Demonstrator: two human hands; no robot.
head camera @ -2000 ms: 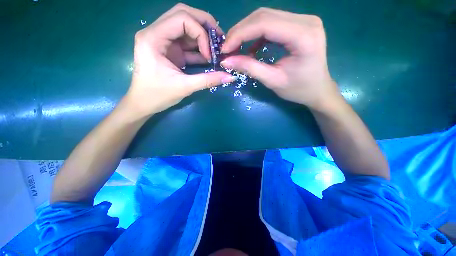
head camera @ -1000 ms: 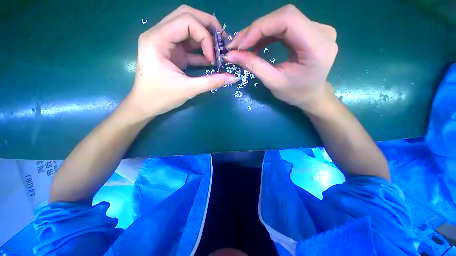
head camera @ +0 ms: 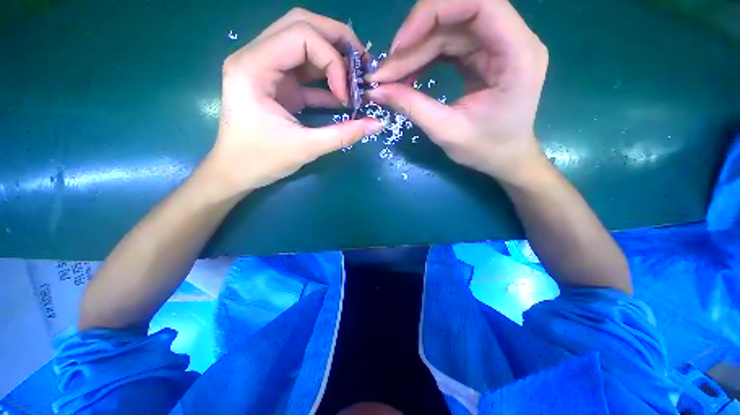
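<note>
My left hand [head camera: 272, 105] holds a round dark part [head camera: 355, 79] edge-on above the table, with small studs facing right. My right hand [head camera: 479, 89] has its thumb and forefinger tips at the studded side of the part. Whether a clip is between those fingertips is too small to tell. Small shiny metal clips [head camera: 394, 127] lie loose in a scattered pile on the table, below and between my hands.
The glossy green table [head camera: 324, 219] curves across the view. A single clip [head camera: 233, 35] lies apart at the upper left. A white carton [head camera: 32, 308] with printed text is at the lower left. Blue cloth [head camera: 724, 194] shows at the right edge.
My right hand's fingers have shifted and its forefinger is more raised. My left hand moved slightly right with the part. The blue cloth at the right edge has changed position.
</note>
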